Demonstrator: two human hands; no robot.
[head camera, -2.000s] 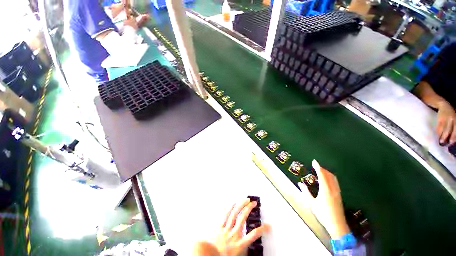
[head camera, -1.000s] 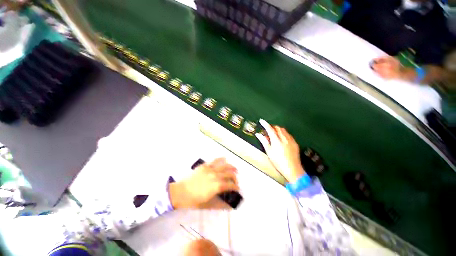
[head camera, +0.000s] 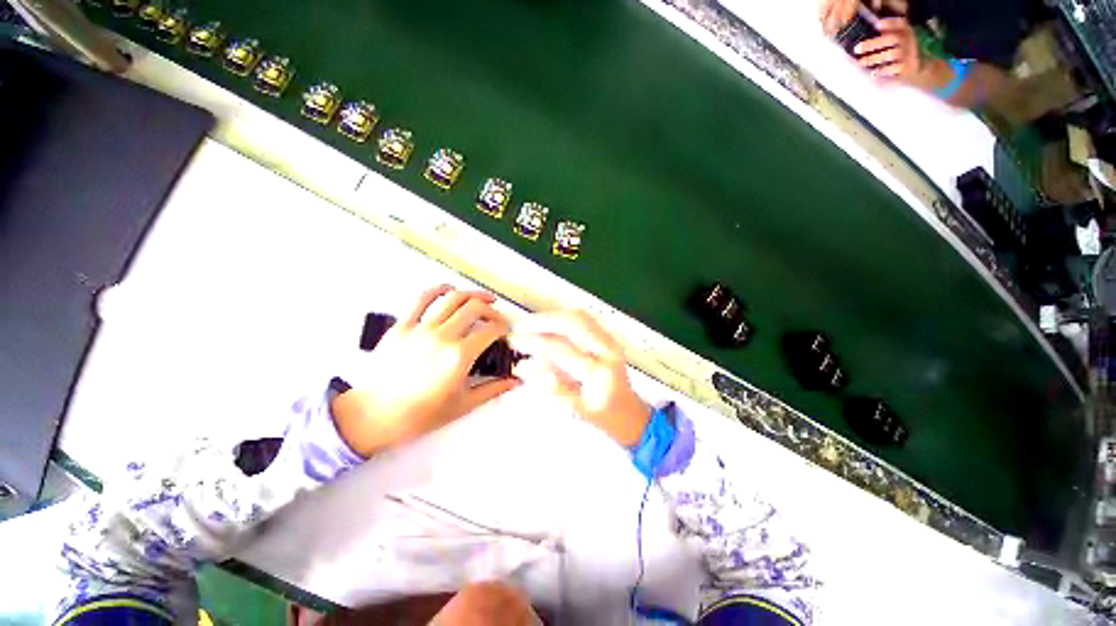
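Observation:
My left hand (head camera: 422, 367) lies over a black plastic housing (head camera: 493, 360) on the white table (head camera: 220, 263), its fingers around it. One end of a black block (head camera: 377, 328) shows beyond the fingers. My right hand (head camera: 585, 373), with a blue strap at the wrist, is at the housing's right end. Its fingertips are close together and blurred; whether they hold a small part I cannot tell. Small gold-edged modules (head camera: 444, 168) stand in a spaced row on the green belt (head camera: 636, 159).
Several black housings (head camera: 813, 358) lie on the belt at right. A cream and speckled rail (head camera: 844, 455) edges the belt. A dark grey board (head camera: 86, 184) is at left. A dark piece (head camera: 257, 455) lies by my left sleeve. Another person's hands (head camera: 891, 49) hold a dark part opposite.
My right hand has come from the module row on the belt back to the housing at my left hand. The view has turned down and right, showing more housings on the belt.

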